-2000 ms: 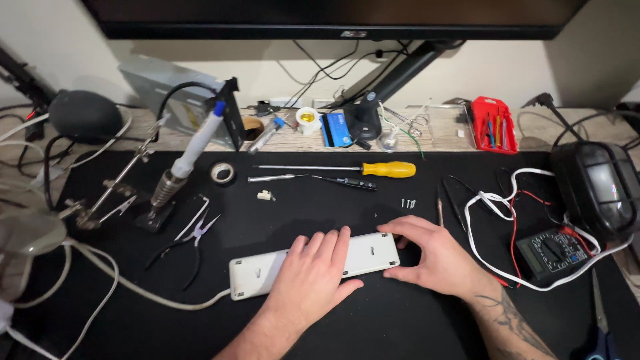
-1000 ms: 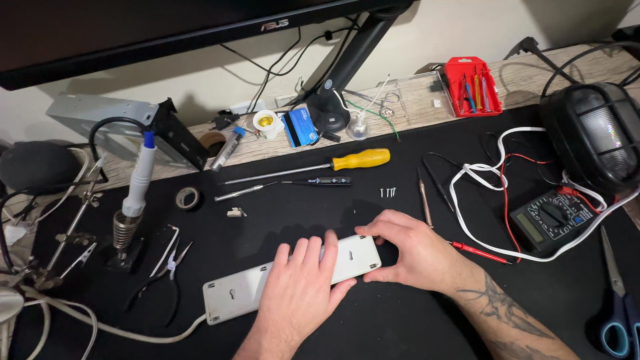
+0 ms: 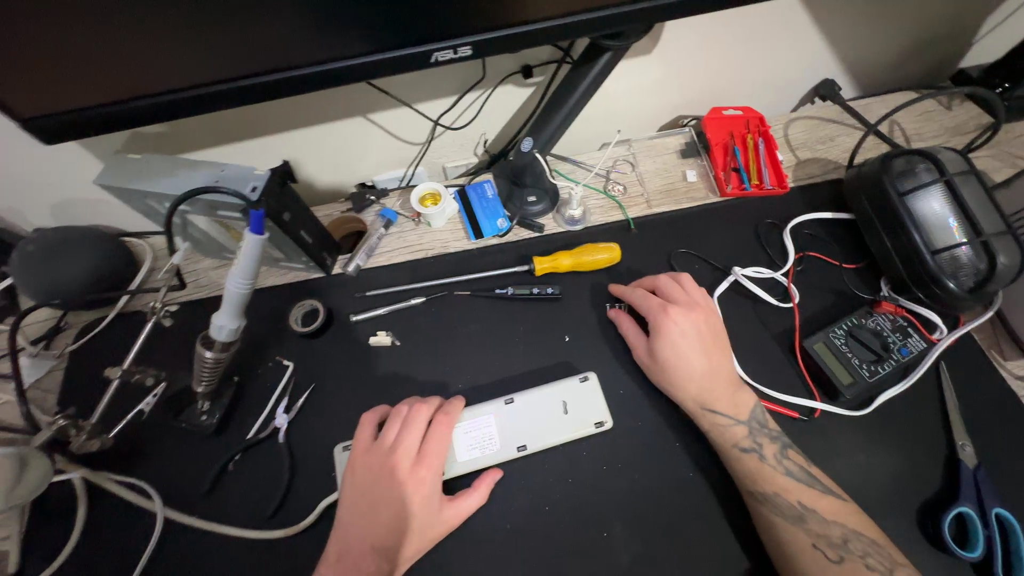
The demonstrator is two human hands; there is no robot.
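A white plastic power strip (image 3: 552, 416) lies on the black mat, its cable leaving the left end; it bears a label. My left hand (image 3: 420, 464) rests over its left half, fingers across the top edge and thumb at the lower edge. My right hand (image 3: 668, 328) is at several small screws (image 3: 616, 307), thumb and index finger on either side of them; whether they are gripped I cannot tell. Behind are a yellow-handled screwdriver (image 3: 576, 258), a black voltage tester (image 3: 520, 293), a thin metal tool (image 3: 392, 309) and a small cream-coloured piece (image 3: 382, 339).
Pliers (image 3: 282, 420), a roll of tape (image 3: 308, 318) and a soldering iron (image 3: 232, 296) in its holder are on the left. A multimeter (image 3: 868, 348), white cable, scissors (image 3: 964, 464) and a black caged lamp (image 3: 932, 224) are on the right. A monitor (image 3: 320, 48) overhangs the back.
My right hand has left the right end of the power strip and moved to the small screws. My left hand has shifted toward the strip's left end. The view has also shifted.
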